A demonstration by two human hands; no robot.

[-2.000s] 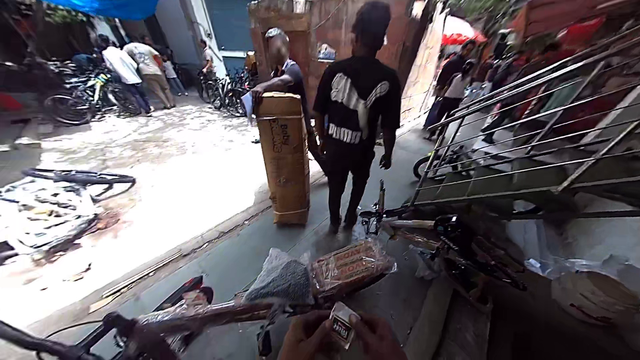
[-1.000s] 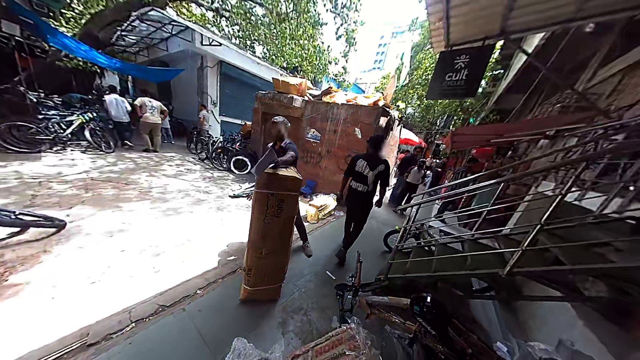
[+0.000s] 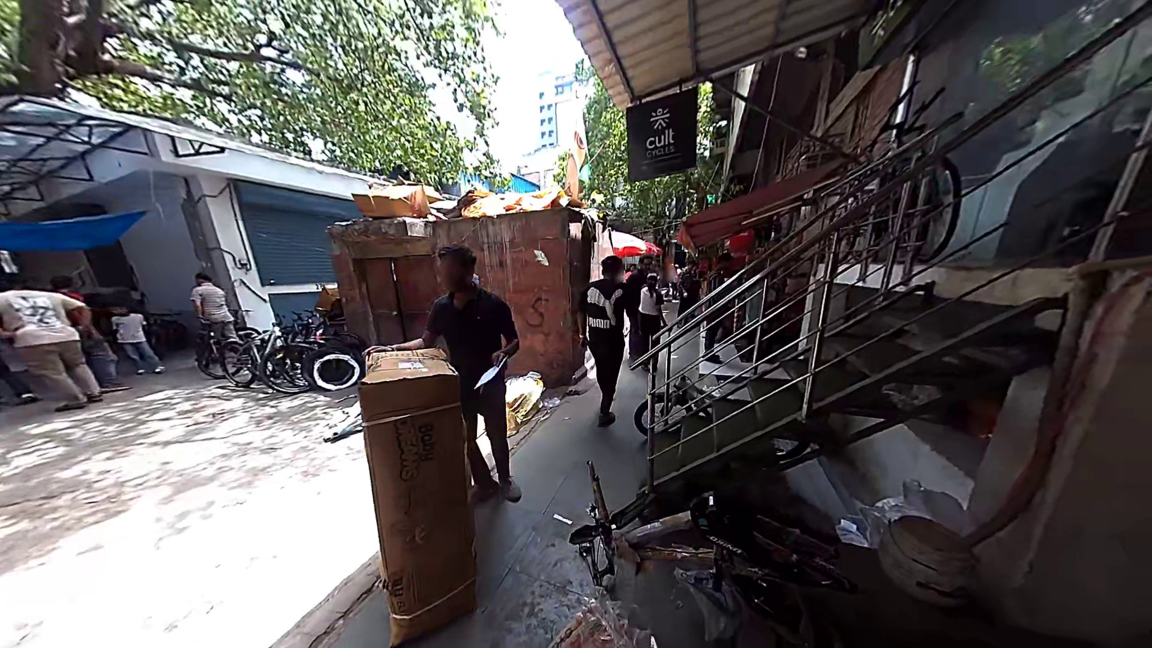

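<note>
Neither my left hand nor my right hand shows in the head view now, so what they hold is hidden. A tall cardboard box (image 3: 423,513) bound with straps stands upright at the left of the walkway. Behind it a person in dark clothes (image 3: 472,333) rests one hand on its top and holds a white paper (image 3: 490,373) in the other. At the bottom, crumpled clear plastic wrap (image 3: 601,627) shows at the frame's edge. Bicycle parts (image 3: 720,540), partly wrapped, lie on the ground to its right.
A metal staircase railing (image 3: 814,333) rises at the right, with a round tub (image 3: 927,558) beneath. Along the paving runs a kerb edge (image 3: 333,598). Farther off, a person in a black shirt (image 3: 605,333) is on the walkway, and bicycles (image 3: 288,355) stand at the left.
The view has tilted up strongly, and both hands, seen two seconds ago around a small white packet, are out of frame. The person in the black shirt has walked farther away.
</note>
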